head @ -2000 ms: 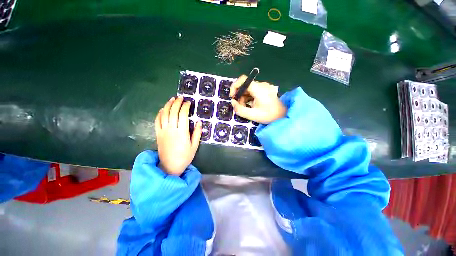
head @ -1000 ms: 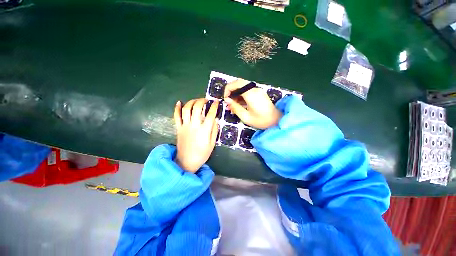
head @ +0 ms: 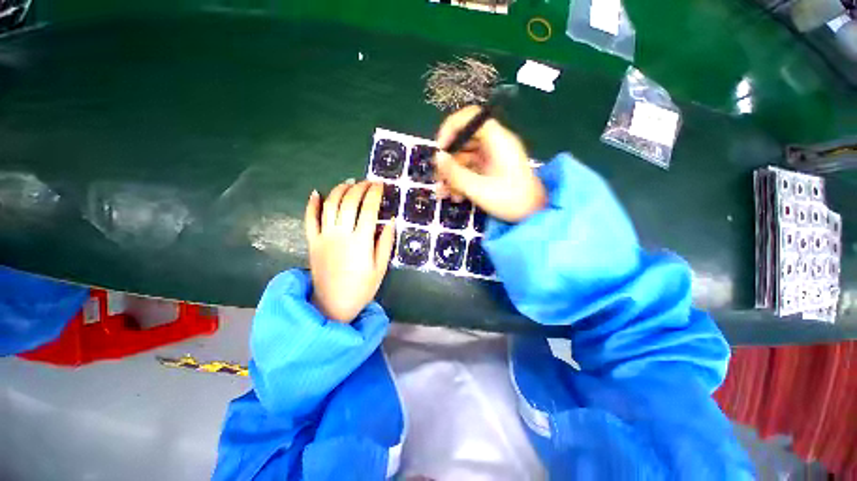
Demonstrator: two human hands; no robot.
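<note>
The white-edged sheet of black units lies on the dark-green bench, with round centres and pale cross marks on its squares. My left hand lies flat on the sheet's left edge, fingers spread, covering part of the left column. My right hand is over the upper right part of the sheet and hides several units. It is shut on black tweezers; it is slightly blurred and the working tip is hidden. The heap of fine metal parts lies just beyond the sheet.
A white slip lies right of the heap. A labelled bag of small parts and another clear bag lie farther right, near a rubber band. Stacked pale sheets stand at the right edge.
My right hand has moved from the sheet's upper left units to the right, over the upper right part. My left hand stays on the left edge. The camera view has shifted slightly.
</note>
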